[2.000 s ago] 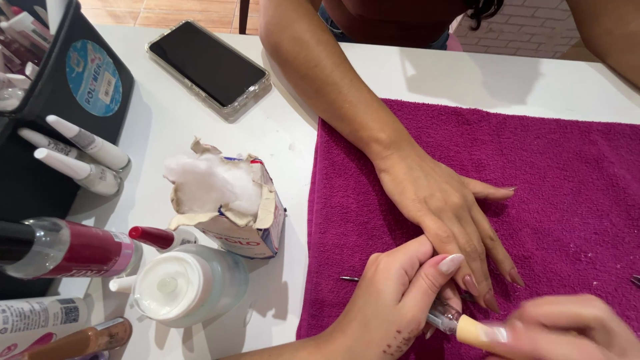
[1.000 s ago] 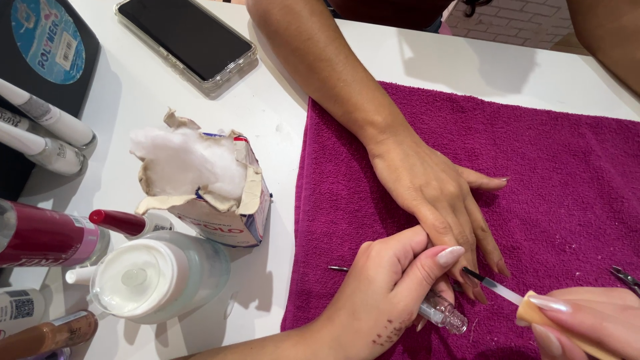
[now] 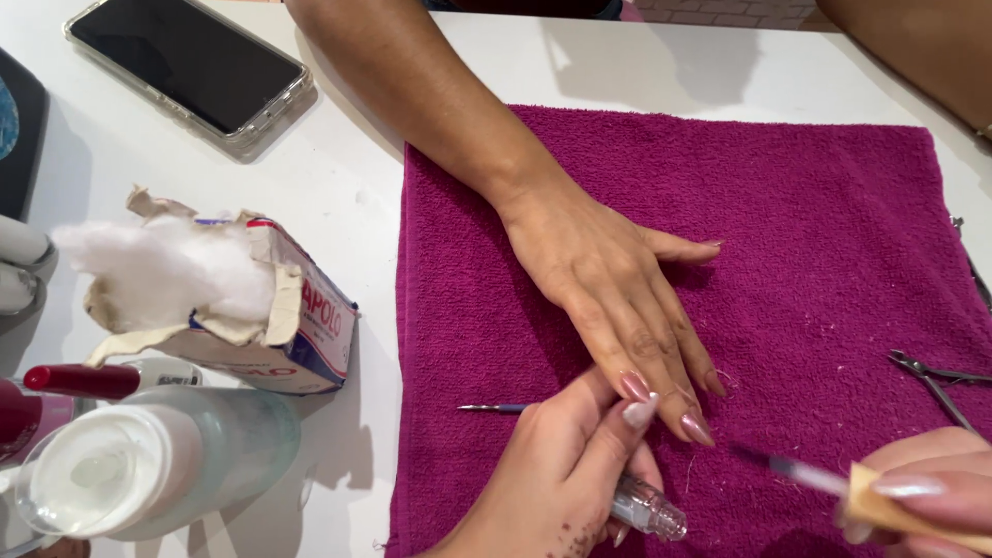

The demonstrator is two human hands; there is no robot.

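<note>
My left hand (image 3: 577, 457) pinches one finger of another person's hand (image 3: 597, 263) and also holds a small clear glass polish bottle (image 3: 649, 508) under its fingers. That person's hand lies palm down on a magenta towel (image 3: 814, 201), with shiny pinkish polish on some nails. My right hand (image 3: 922, 496) grips the pale yellow cap of a nail polish brush (image 3: 810, 474), its dark, blurred bristles just right of the fingertips and apart from them. A thin metal tool with a blue handle (image 3: 492, 408) sticks out left of my left hand.
An open cardboard box of cotton (image 3: 318, 325), a pump bottle (image 3: 217, 457) and a red-capped polish bottle (image 3: 81, 380) stand at left. Above them lies a phone in a clear case (image 3: 190, 62). Cuticle nippers (image 3: 934, 376) lie on the towel at right. The person's other arm (image 3: 922, 46) rests at upper right.
The brush was at the person's fingertips one second ago; now it is apart from them, to the right. Two seconds ago the cap was beside the bottle. The view has shifted.
</note>
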